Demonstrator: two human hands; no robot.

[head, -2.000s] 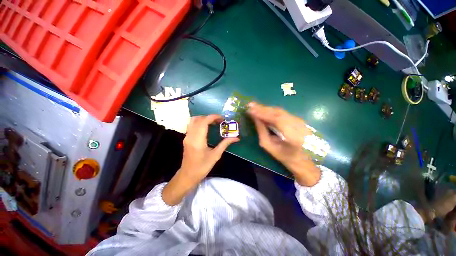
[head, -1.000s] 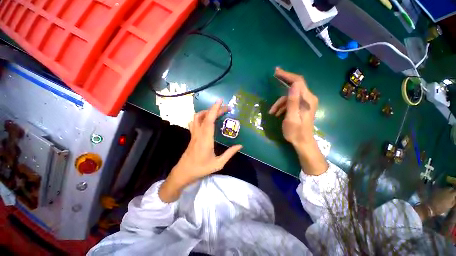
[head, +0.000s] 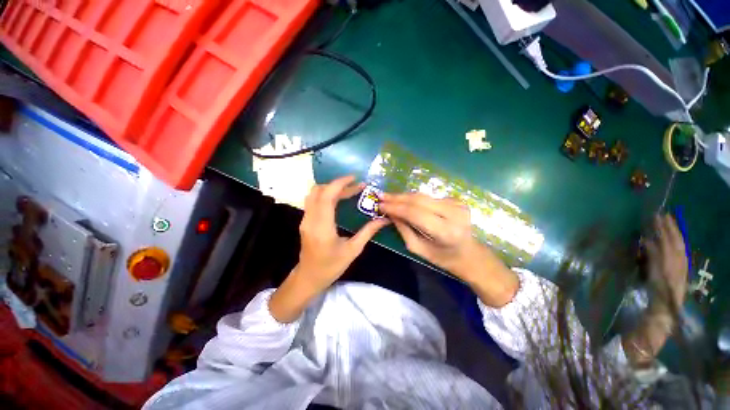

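A small electronic unit (head: 370, 202), a rounded square with a pale rim, sits at the mat's near edge. My left hand (head: 324, 228) holds it between thumb and index finger from its left side. My right hand (head: 436, 228) has its fingertips together on the unit's right part and covers some of it. Whether the right fingertips hold a small piece cannot be told. A yellow-green translucent adhesive sticker sheet (head: 488, 216) lies behind the unit and runs right behind my right hand, which hides part of it.
Red trays (head: 180, 80) stand at the upper left above the white press (head: 180, 232). A black cable loops over cream backing paper (head: 286, 178). A cream scrap (head: 478, 141), waiting units (head: 596, 148), a tape roll (head: 680, 147) and a power strip (head: 516, 20) lie beyond. A neighbour's hand (head: 664, 260) is at right.
My right hand has come back from over the mat to the unit. My left fingers, spread a second ago, have closed around the unit. A neighbour's hand has risen at the right.
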